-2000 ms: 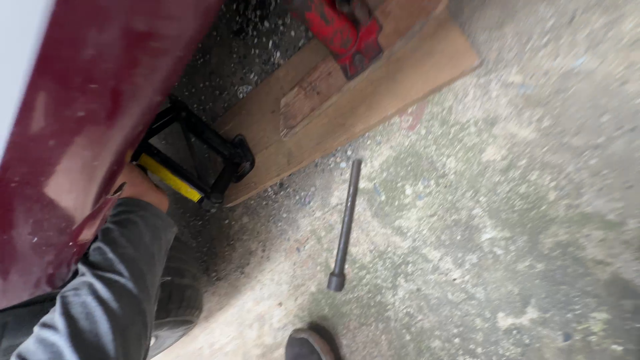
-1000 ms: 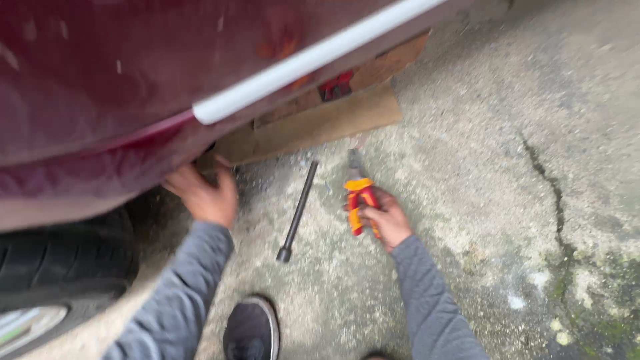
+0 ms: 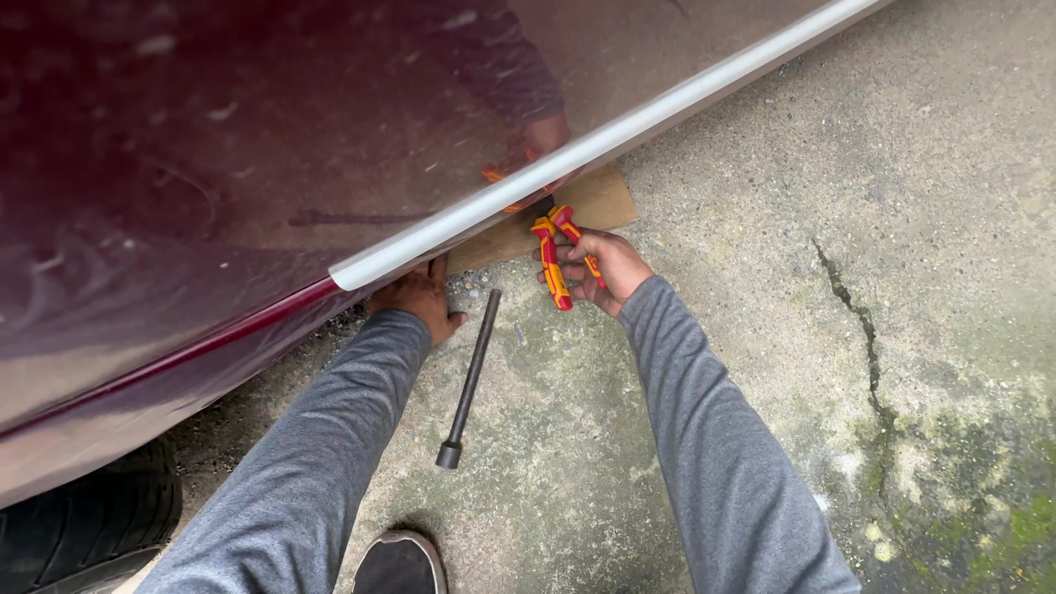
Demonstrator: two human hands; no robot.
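Observation:
My right hand holds pliers with red and orange insulated handles; the handles are spread and the jaws point under the car's lower edge. A wooden board lies partly beneath the car, near the jaws. My left hand is at the car's lower edge beside the board's near end, its fingertips partly hidden, so what it touches there cannot be told. Between my hands, a dark metal socket wrench with a long shaft rests on the concrete.
The maroon car body with a pale trim strip overhangs the work area. A tire is at lower left and my shoe at the bottom. A crack runs through the concrete floor at right.
My right hand with the pliers, out over the concrete one second ago, is now at the car's edge. The jack and red tool seen two seconds ago are hidden. The view has shifted.

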